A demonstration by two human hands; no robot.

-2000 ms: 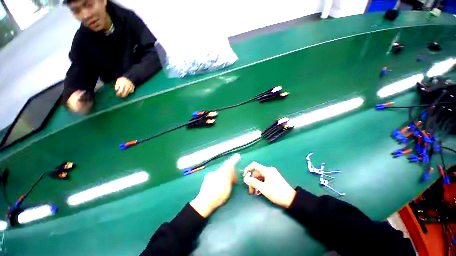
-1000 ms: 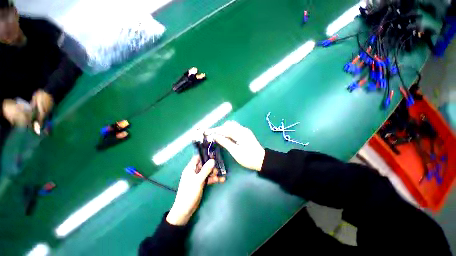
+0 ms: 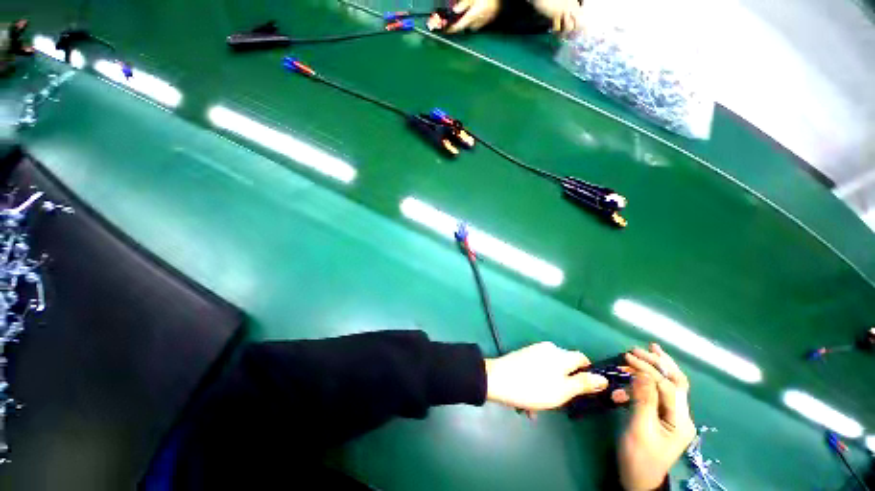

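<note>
My left hand [image 3: 537, 376] grips a black battery clamp [image 3: 593, 395] near the bench's front part. My right hand [image 3: 657, 412] is at the clamp's other end, with its fingers touching it; they hide most of the jaws, and a spring in them cannot be made out. The clamp's black cable lead [image 3: 483, 295] runs up from behind my left hand to a blue plug [image 3: 463, 236] with a red sleeve. Loose silver springs [image 3: 703, 462] lie on the green bench just right of my right hand.
A black tray [image 3: 115, 316] with a heap of springs [image 3: 19, 278] is at the left. Several cable leads with clamps [image 3: 590, 197] lie on the green belt [image 3: 518, 86]. Across it are a person's hands [image 3: 472, 13] and a clear bag of springs [image 3: 638, 72].
The view has swung left, bringing the black tray in and leaving the red-orange bin out. My left hand still holds the clamp; my right hand has shifted but remains at it.
</note>
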